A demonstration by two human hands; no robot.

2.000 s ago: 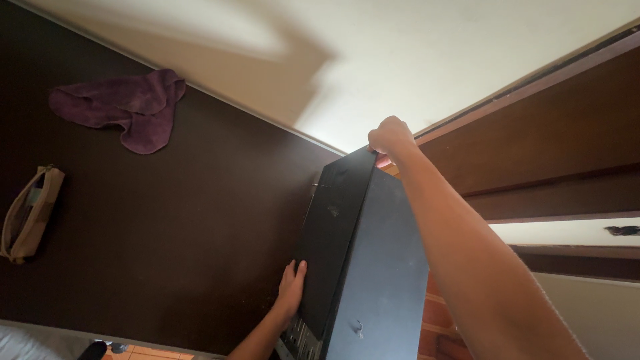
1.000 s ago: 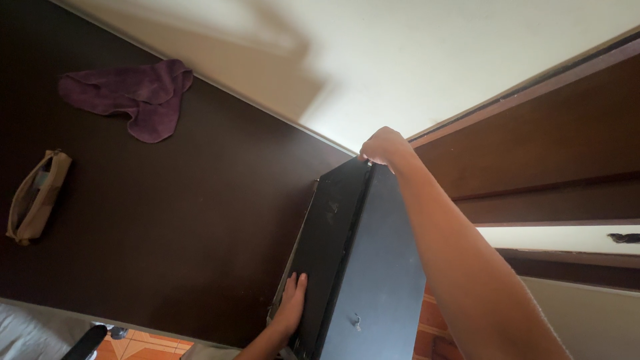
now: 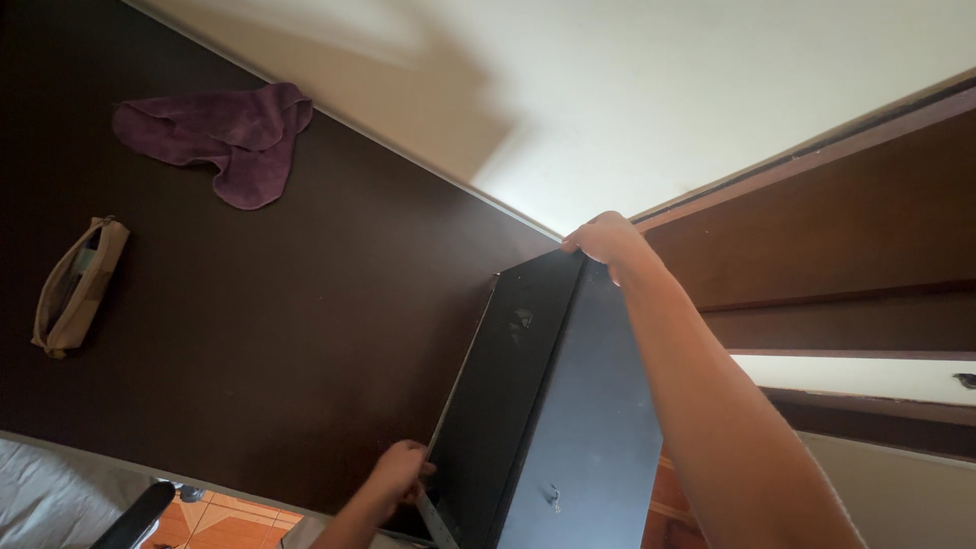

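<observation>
A black box-like case (image 3: 499, 366), with a grey-blue side face, stands at the right end of the dark brown tabletop (image 3: 305, 305). My right hand (image 3: 610, 240) grips its far top corner beside the wall, with the fingertips partly hidden behind the edge. Near the case's close left edge is my left hand (image 3: 404, 469), its fingers curled by a thin metal strip (image 3: 436, 521); whether it holds the strip is unclear. A crumpled purple cloth (image 3: 229, 137) lies at the upper left of the tabletop. An unzipped beige pouch (image 3: 82, 286) with things inside lies at the far left.
A cream wall (image 3: 648, 99) runs along the table's far side. Brown wood panels (image 3: 823, 236) are at the right. Below the table's near edge show a black armrest-like part (image 3: 137, 515), pale fabric (image 3: 61, 488) and an orange tiled floor (image 3: 229, 522).
My left hand has moved off the case's dark face to its lower left edge, and its fingers have curled. My right hand stays at the far corner.
</observation>
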